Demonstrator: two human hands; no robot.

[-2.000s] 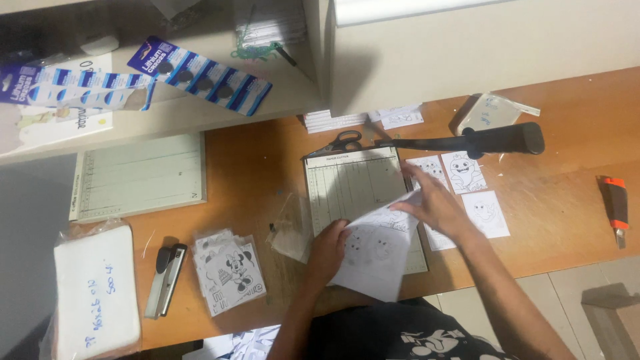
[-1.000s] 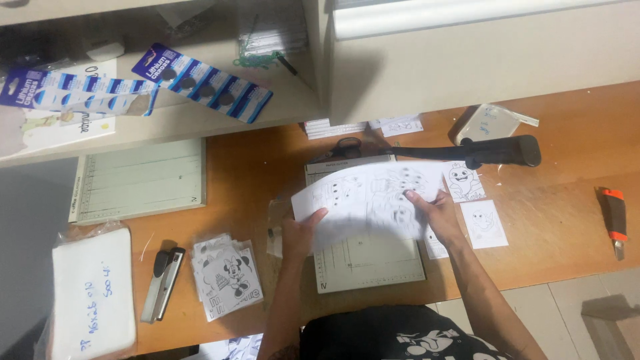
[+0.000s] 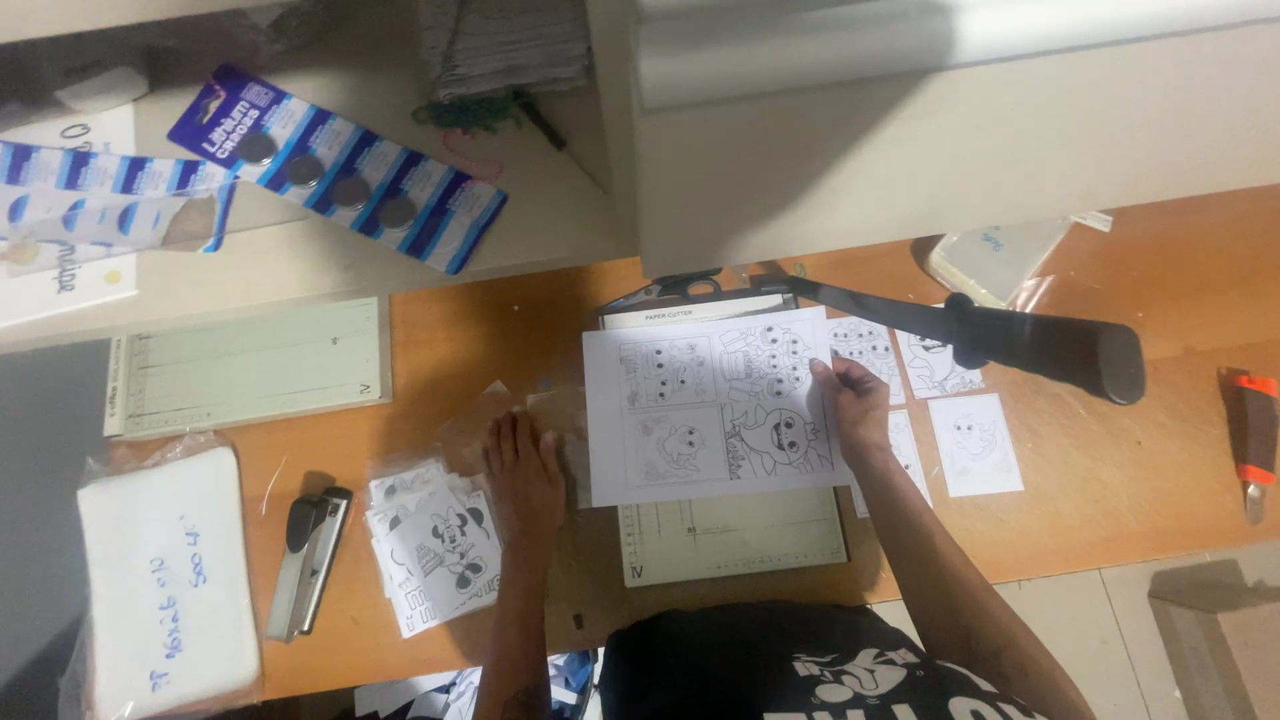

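A white sheet printed with several line drawings (image 3: 655,480) lies flat over the board of a paper cutter (image 3: 740,545). Its right edge is held by my right hand (image 3: 858,405), thumb on top. My left hand (image 3: 525,470) rests on the clear plastic sleeves (image 3: 560,425) left of the cutter, fingers slightly apart, beside a pile of small printed cards (image 3: 440,560). The cutter's black blade arm (image 3: 1050,345) is raised and points right. Small printed cards (image 3: 975,445) lie right of the cutter, some partly under my right forearm.
A stapler (image 3: 308,565) and a plastic-wrapped white pack (image 3: 170,580) are at the left. Behind them lies another cutter board (image 3: 250,365). Scissors (image 3: 670,290) lie at the cutter's top edge. An orange-and-black utility knife (image 3: 1255,440) is at the far right. A shelf holds battery blister packs (image 3: 340,170).
My left hand has let go of the sheet and moved left onto the plastic sleeves. The sheet, held up in both hands earlier, now lies over the cutter in my right hand.
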